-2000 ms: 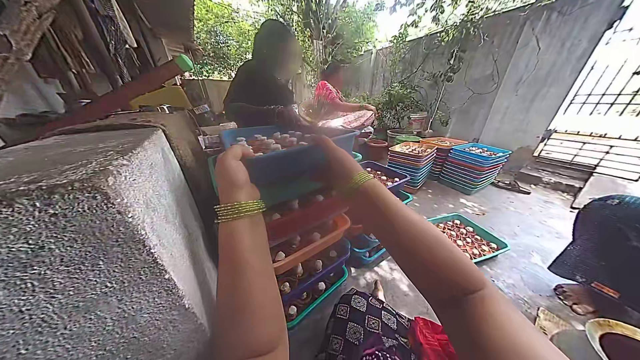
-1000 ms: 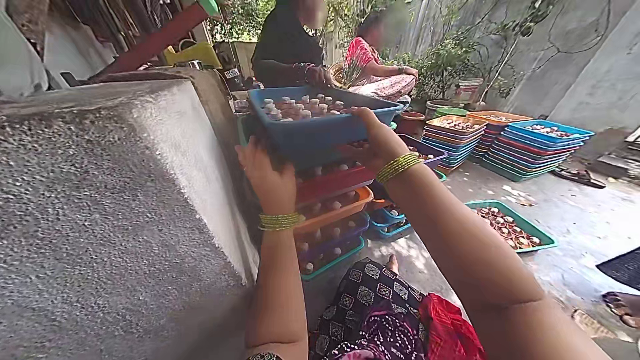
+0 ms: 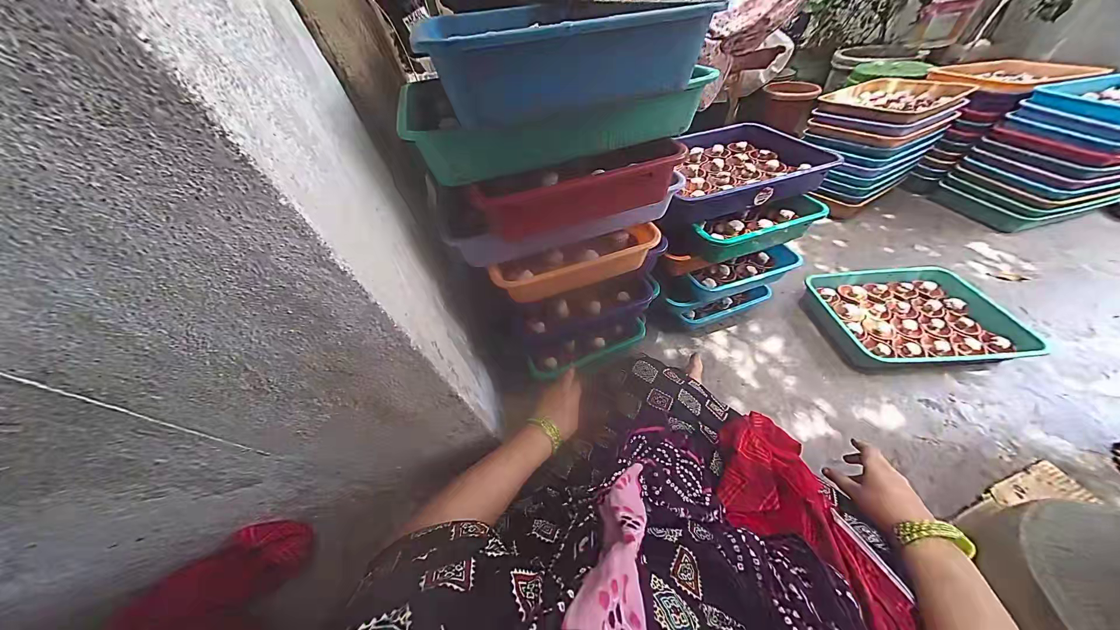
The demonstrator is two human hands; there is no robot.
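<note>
My left hand [image 3: 560,404] is low at the foot of the tall tray stack, near the bottom green tray [image 3: 588,360]; whether it touches the tray or my clothing is unclear. At the right, my right hand [image 3: 878,483] is over the floor beside red cloth [image 3: 770,464], fingers apart and holding nothing. A blue plastic tray [image 3: 569,74] tops the stack, above green, red, lavender and orange trays [image 3: 577,267] with small capped items inside. Patterned dark clothing [image 3: 542,560] covers my lap.
A rough concrete block [image 3: 262,175] borders the left. Beside the tall stack is a shorter one under a purple tray [image 3: 752,185]. A green tray [image 3: 927,357] of small brown cups with pale tops lies on the floor. More stacked trays [image 3: 884,131] stand back right, near a terracotta pot [image 3: 790,107].
Both hands have let go of the blue tray, which now rests on the stack. They have moved down, the right one out to the right. The view tilts down.
</note>
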